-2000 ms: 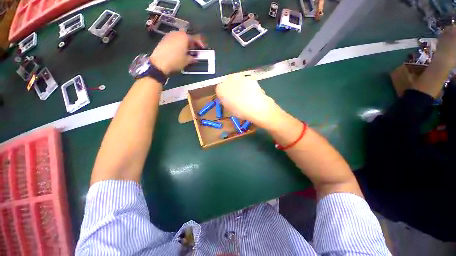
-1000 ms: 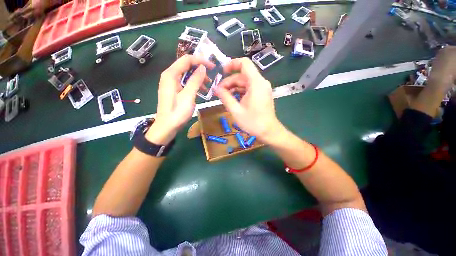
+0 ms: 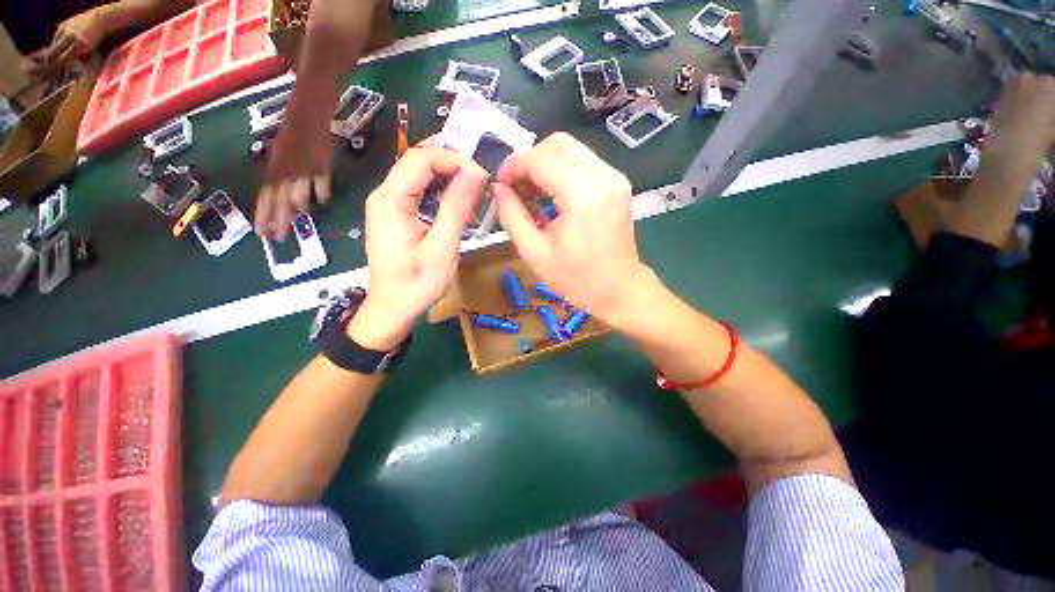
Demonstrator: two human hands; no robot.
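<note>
A white plastic housing (image 3: 474,125) is held up between my two hands, tilted, its window partly covered by fingers. My left hand (image 3: 419,226) grips its left and lower side. My right hand (image 3: 575,226) has thumb and finger pinched at its right edge, with a bit of blue showing by the fingers; whether that is a blue cylinder cannot be told. The open cardboard parts box (image 3: 509,353) sits below my hands, with several blue cylinders (image 3: 498,323) lying loose in it.
Housings (image 3: 640,120) lie scattered on the green belt behind a pale rail (image 3: 231,315). Another person's hand (image 3: 295,191) touches a housing at left. A grey post (image 3: 769,93) slants at right. Pink trays (image 3: 174,387) lie near left and far left. Another worker's arm (image 3: 1004,174) is at right.
The housing went from the belt up into both my hands, and my right hand left the box. Since a second ago my hands have barely moved; another person's arm has reached in from upper left.
</note>
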